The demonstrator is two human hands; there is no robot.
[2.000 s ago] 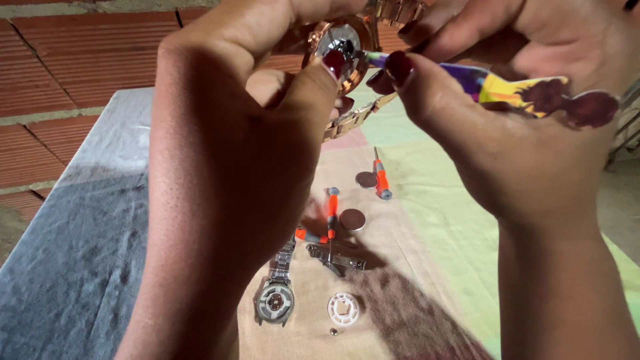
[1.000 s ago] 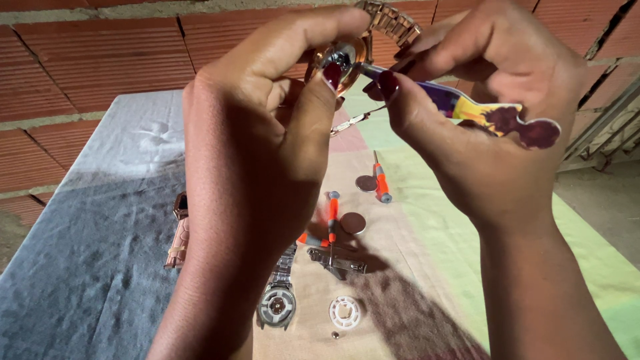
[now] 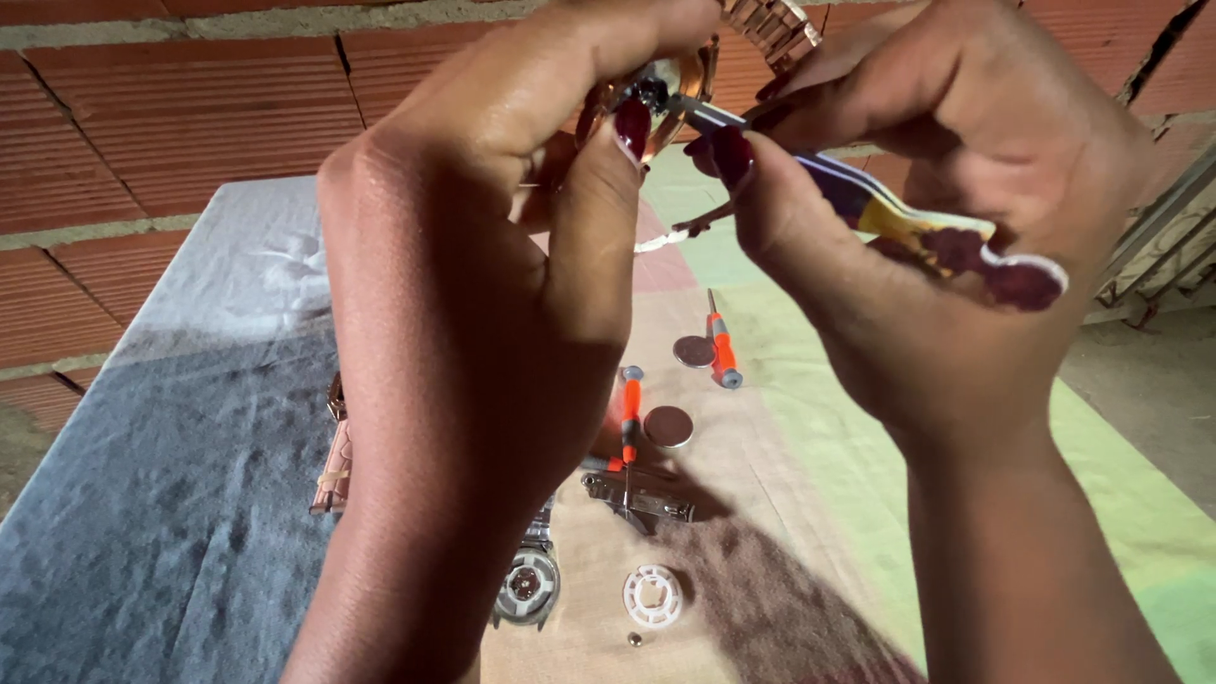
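Near the top of the head view, my left hand [image 3: 475, 237] grips a rose-gold wristwatch [image 3: 698, 81] by its case, the thumb pressed near the exposed inside. The watch's link bracelet [image 3: 774, 33] arches up behind the fingers. My right hand [image 3: 912, 190] holds flat-handled tweezers [image 3: 855, 195] with a colourful printed handle, pinched between thumb and fingers. Their narrow metal end reaches to the inside of the case; whether it touches a part cannot be told. Fingers hide much of the case.
On the cloth-covered table [image 3: 807, 408] lie an orange screwdriver [image 3: 631, 408], another screwdriver [image 3: 724, 350], round metal discs [image 3: 669, 427], a metal tool [image 3: 646, 499], an opened watch [image 3: 526, 584], a white plastic ring [image 3: 653, 597] and a tiny round part [image 3: 636, 639]. A brick wall [image 3: 190, 114] stands behind.
The view has shifted somewhat. Both hands still hold the watch and the tweezers, whose tip stays at the case. A pinkish strap at the left, hidden in the oldest frame, now shows partly.
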